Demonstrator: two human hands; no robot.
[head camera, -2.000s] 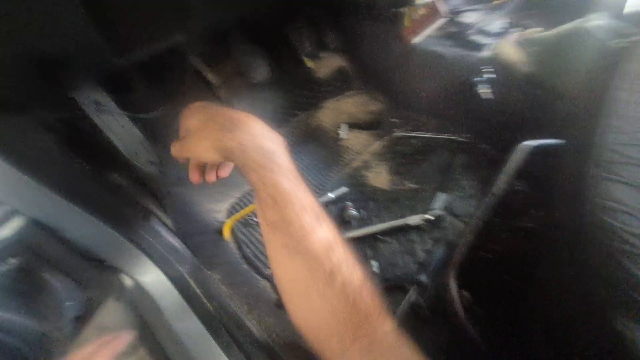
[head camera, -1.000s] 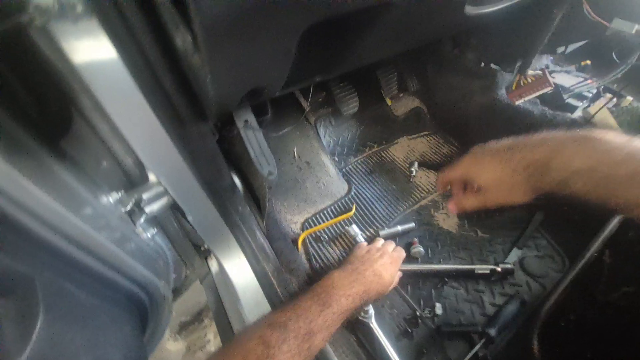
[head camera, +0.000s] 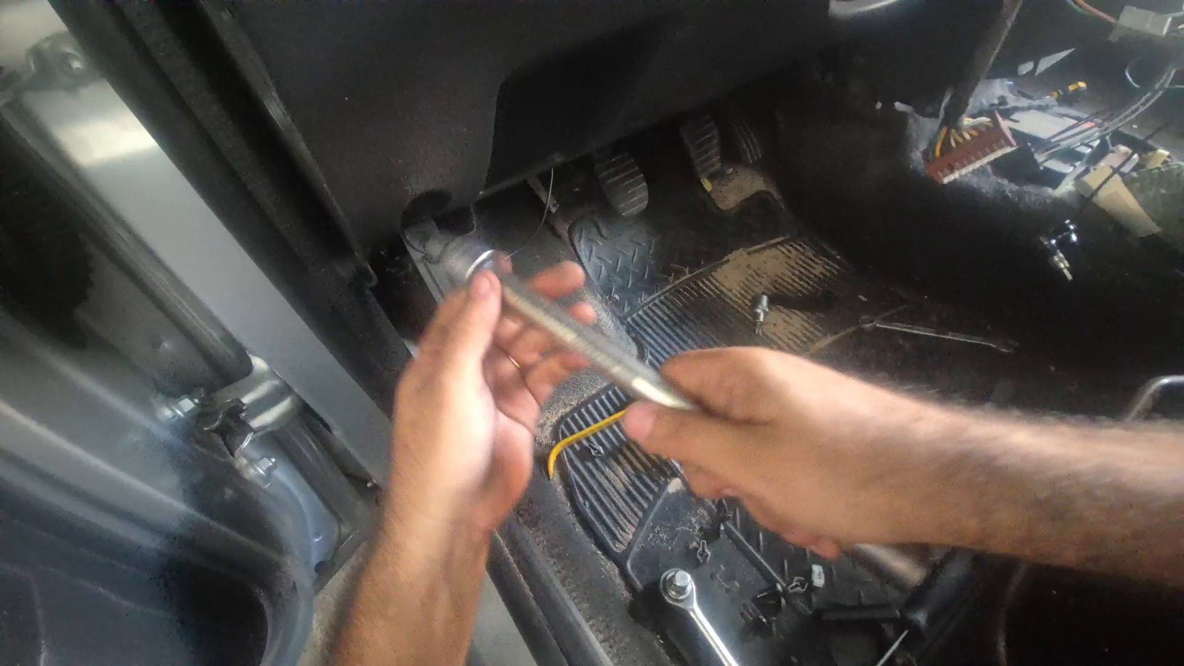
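My left hand (head camera: 462, 398), palm up, pinches a long metal wrench bar (head camera: 583, 347) near its blurred upper end, thumb on top and other fingers spread. My right hand (head camera: 768, 439) is closed around the bar lower down. That upper end is beside the lower dash edge; whether it touches anything is unclear. Below my hands, a ratchet with a socket (head camera: 678, 585) lies on the rubber floor mat (head camera: 615, 504). A yellow curved strip (head camera: 583, 433) is partly behind the hands. Farther right lie a small socket (head camera: 760, 310) and a slim wrench (head camera: 939, 333).
Foot pedals (head camera: 622, 182) stand beyond the mat. A door hinge (head camera: 264, 402) is at left, below the dark dash panel (head camera: 398, 102). At upper right are a brown wire connector (head camera: 969, 148), loose wiring and a metal joint piece (head camera: 1059, 250). A black-handled tool (head camera: 934, 592) lies lower right.
My left hand has risen from the tools on the mat, and my right hand has moved left from over the mat. Both now hold the metal bar.
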